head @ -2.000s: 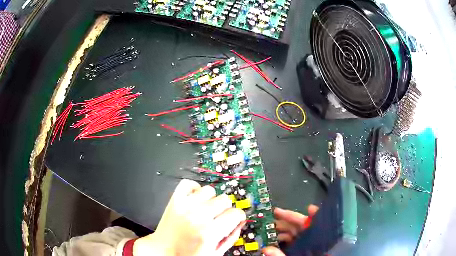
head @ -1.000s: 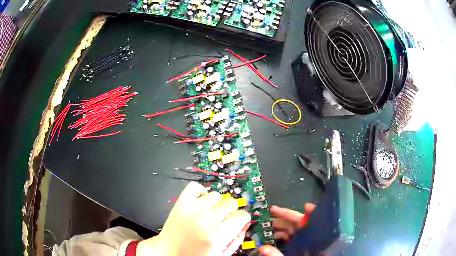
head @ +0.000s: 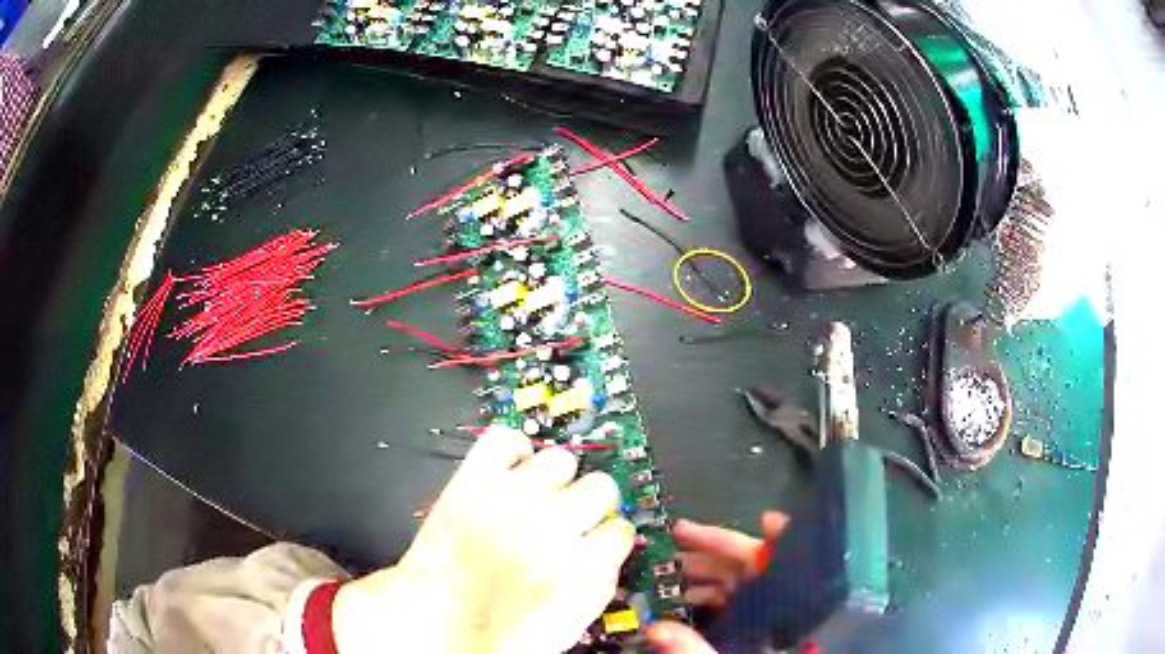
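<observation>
A long green circuit board panel (head: 530,339) with yellow blocks and small round cans lies from the upper middle to the bottom edge. Several red lead wires (head: 422,290) stick out across its left side. My left hand (head: 511,556) is curled over the lower part of the panel; what its fingertips hold is hidden. My right hand (head: 718,560) is at the panel's lower right edge, fingers and thumb apart, partly hidden by a dark blue-green soldering gun (head: 850,530) with a silvery barrel. I cannot tell whether this hand grips the gun or the panel.
Left are a red wire pile (head: 249,296) and black wires (head: 262,166). More boards (head: 498,28) lie in a black tray at the top. Right are a round black fan (head: 862,141), a yellow ring (head: 712,281), pliers (head: 782,419) and a dross dish (head: 974,403).
The whole view has shifted slightly left. My left hand has moved a little up and right over the panel, covering more of the boards. My right hand and the soldering gun have hardly moved.
</observation>
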